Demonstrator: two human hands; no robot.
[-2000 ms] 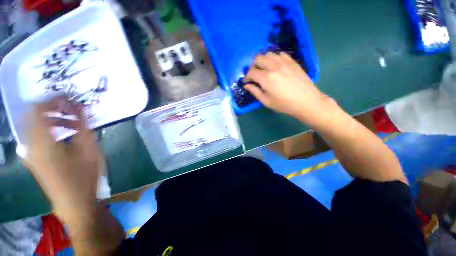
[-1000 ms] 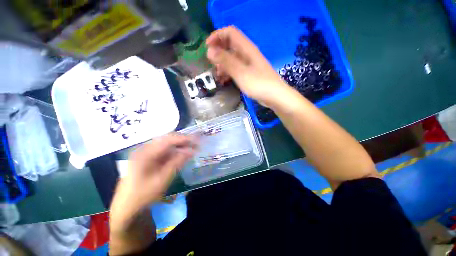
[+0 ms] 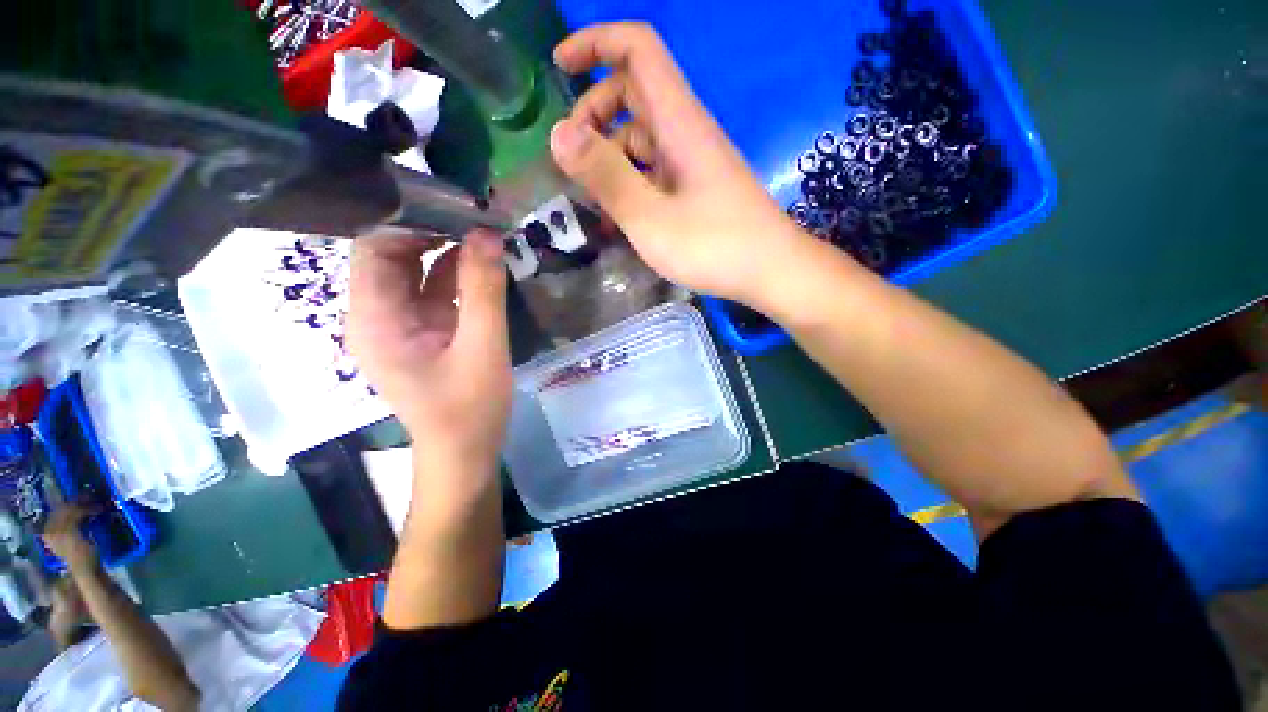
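Observation:
The silver fixture (image 3: pixel 552 230) with dark notches sits on the press base plate (image 3: pixel 598 295). My left hand (image 3: pixel 434 341) is at the fixture's left, fingers up beside the press ram (image 3: pixel 442 209); whether it holds a pin cannot be told. My right hand (image 3: pixel 681 195) is just above and right of the fixture, fingers curled; no held thing can be made out. The clear box (image 3: pixel 535 473) with thin pins lies below the fixture. The blue bin (image 3: pixel 1032 153) of black rings is at the right. The white tray (image 3: pixel 230 320) with pin-and-ring assemblies is at the left, partly hidden.
The press head (image 3: pixel 209 174) with a yellow label crosses the upper left. A red bin (image 3: pixel 327 70) of silver parts stands behind. A black pad (image 3: pixel 341 504) lies below the tray. Another person's arm (image 3: pixel 125 612) and a small blue bin (image 3: pixel 98 466) are at the lower left.
My left hand has moved from the white tray, past the clear box, up to the fixture. My right hand has moved from the blue bin to beside the fixture. The camera view has shifted.

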